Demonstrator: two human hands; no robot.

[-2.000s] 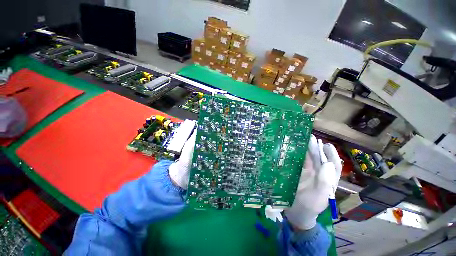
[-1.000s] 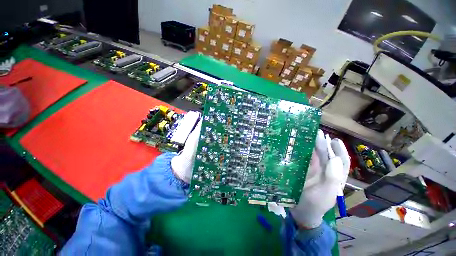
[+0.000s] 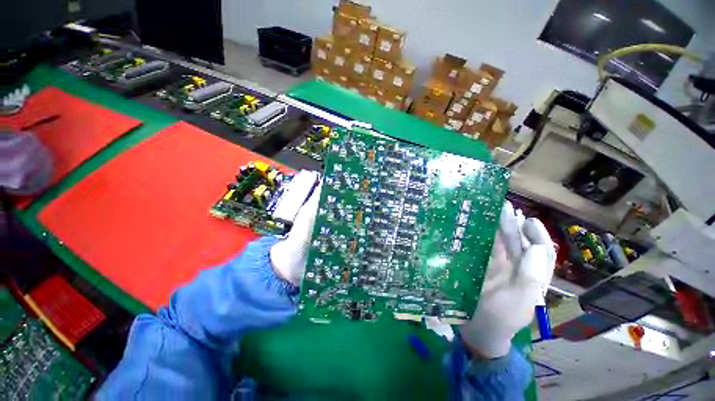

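Note:
A large green control board (image 3: 404,227), dense with small parts, is held up and tilted in front of me. My left hand (image 3: 296,249), in a white glove, grips its left edge; the fingers are partly hidden behind the board. My right hand (image 3: 513,286), also gloved, holds the right edge. A marker pen (image 3: 543,321) with a blue end sticks out below my right hand. A power board (image 3: 263,196) with yellow parts and a white block lies on the red mat (image 3: 141,211), behind my left hand. A small blue piece (image 3: 419,345) lies on the green mat (image 3: 329,360).
Several power boards with heatsinks (image 3: 205,92) sit along the dark conveyor at the back. A bin at lower left holds green boards (image 3: 43,364) and a red slotted piece (image 3: 67,310). A person's sleeve (image 3: 23,160) shows at far left. White machines (image 3: 639,129) stand at right.
Both hands and the board sit slightly further right in the picture, as the whole view has shifted. A bright glare has appeared on the board's upper right. The grip looks unchanged.

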